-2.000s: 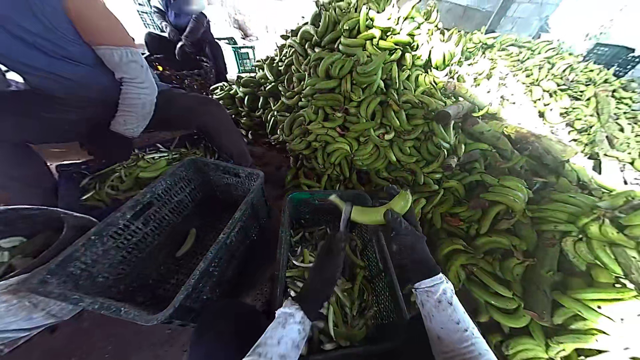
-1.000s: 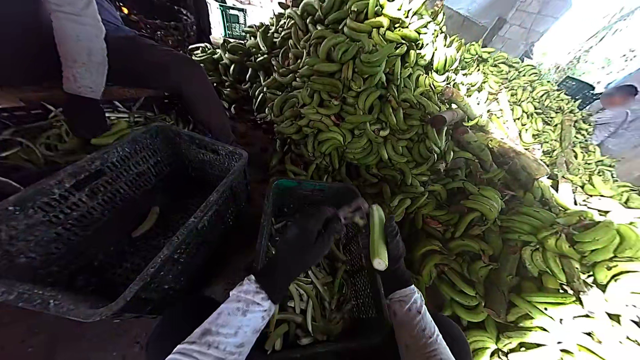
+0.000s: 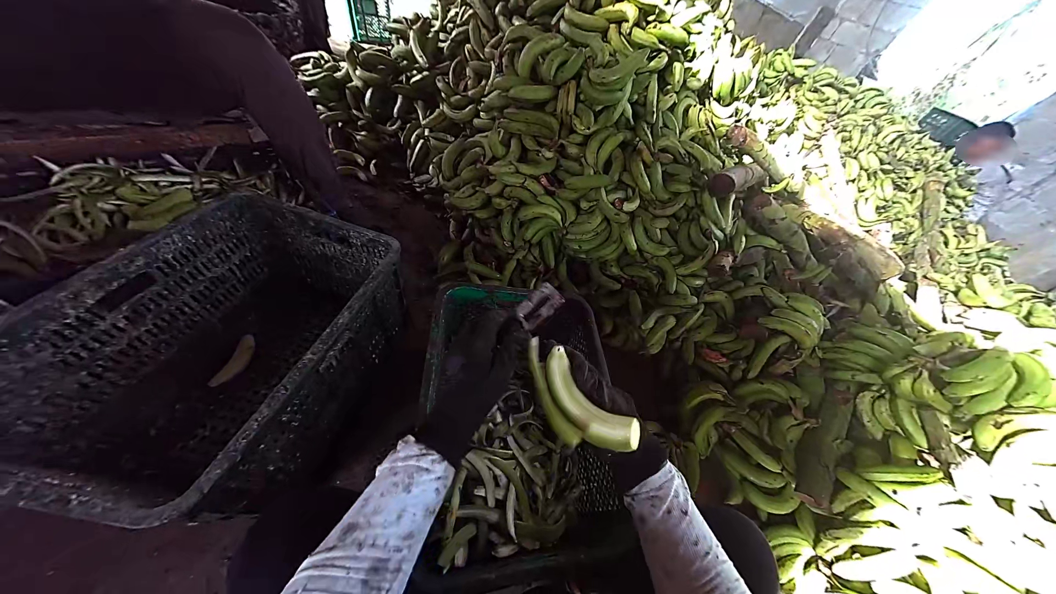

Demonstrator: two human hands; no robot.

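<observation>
My right hand (image 3: 610,404), in a dark glove, holds a green plantain (image 3: 590,408) with its end cut off and pale flesh showing. A strip of peel (image 3: 546,396) stands away from the fruit's left side. My left hand (image 3: 483,379), also dark-gloved, grips a small peeling tool (image 3: 540,307) just above the plantain's upper tip. Both hands are over a dark crate with a green inner rim (image 3: 483,293), which holds many peel strips (image 3: 503,478).
A large black plastic crate (image 3: 289,388) at left has one peeled plantain (image 3: 233,360) inside. A huge heap of green plantains (image 3: 577,165) rises ahead and right, with cut stalks (image 3: 737,179) in it. A person's leg (image 3: 280,99) is upper left; another person (image 3: 990,165) is far right.
The plantain, held level two seconds ago and upright one second ago, now slants down to the right, with a peel strip parted from it. The view has shifted.
</observation>
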